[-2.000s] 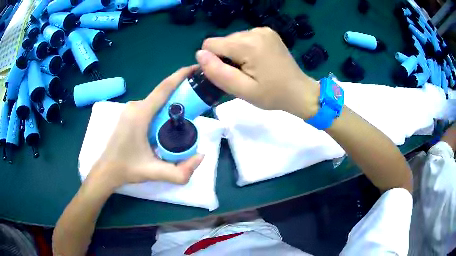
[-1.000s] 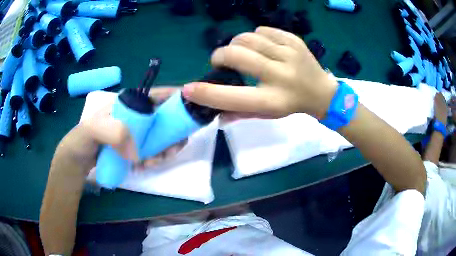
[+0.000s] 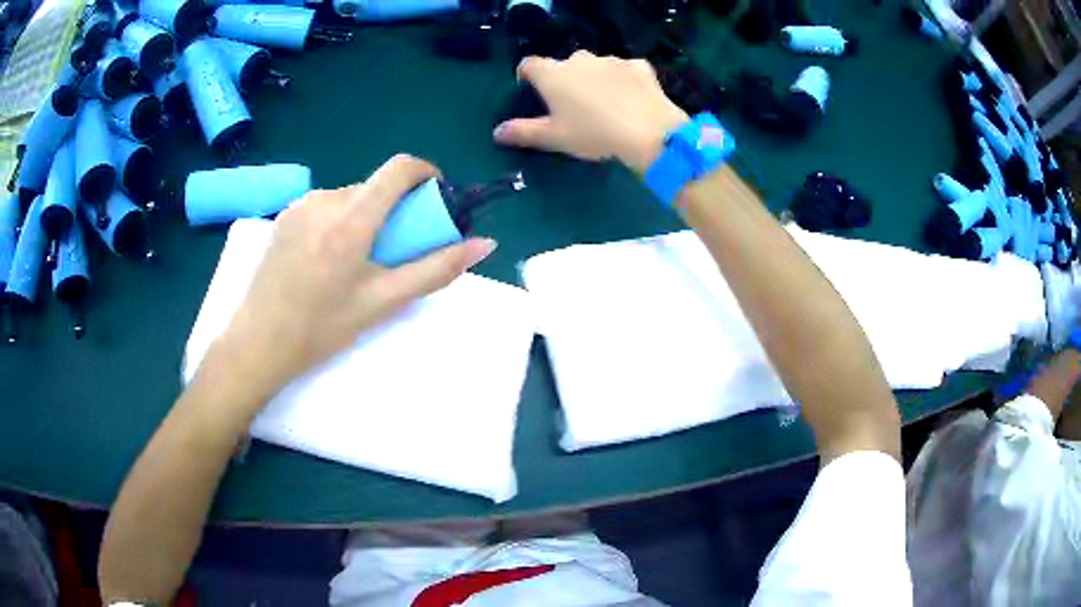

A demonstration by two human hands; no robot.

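Note:
My left hand (image 3: 320, 255) holds a light-blue body (image 3: 415, 225) over the left white pad. Its black end faces right, with a thin dark stem sticking out. My right hand (image 3: 587, 107) is over the near edge of the dark heap of black caps (image 3: 699, 89). Its thumb and fingers are apart, with dark shapes behind them; I see no part clearly gripped. Another blue body (image 3: 247, 193) lies on its side left of my left hand.
Many blue bodies with black ends (image 3: 95, 160) are piled at left. White pads (image 3: 652, 338) lie along the table's near edge (image 3: 356, 510). Two blue units (image 3: 813, 42) lie beyond the caps. More bodies (image 3: 1008, 166) are heaped at right, near another person's arm (image 3: 1055, 377).
My right hand has left the bodies and moved up to the caps. My left hand now holds one visible body instead of two. A blue unit now shows on the right of the cap heap.

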